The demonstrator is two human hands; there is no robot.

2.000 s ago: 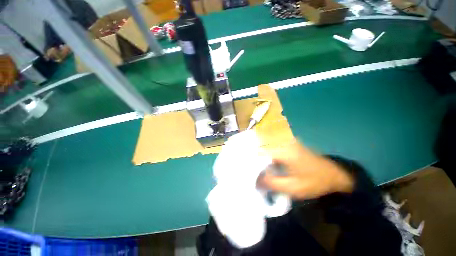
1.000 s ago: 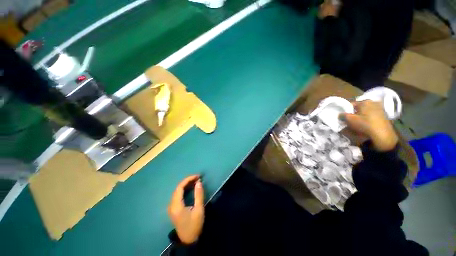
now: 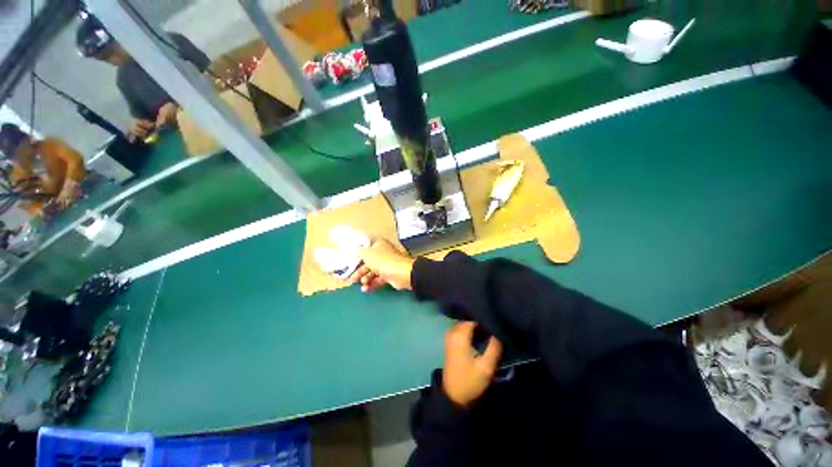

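My right hand (image 3: 388, 264) reaches across to the left and is closed on a white shell part (image 3: 343, 252), over the left part of the cardboard mat (image 3: 317, 228). The part is overexposed, so its shape is unclear. My left hand (image 3: 471, 367) is low at the bench's near edge, below my right sleeve, fingers curled with a gap; whether it holds something small cannot be told. The black electric screwdriver (image 3: 400, 96) hangs over the silver screw feeder (image 3: 436, 234). The yellow glue tube (image 3: 504, 187) lies right of the feeder.
White units sit on the green belt at upper right (image 3: 649, 42) and far left (image 3: 103, 230). A grey post (image 3: 214, 114) stands behind the mat. A blue crate (image 3: 96, 451) is lower left, a carton of white shells (image 3: 762, 388) lower right. Dark bundles (image 3: 84, 374) lie left. Two people work opposite.
The view has swung left from the shell carton. My right hand has moved from the carton to the mat with a white part. My left hand remains near the bench edge.
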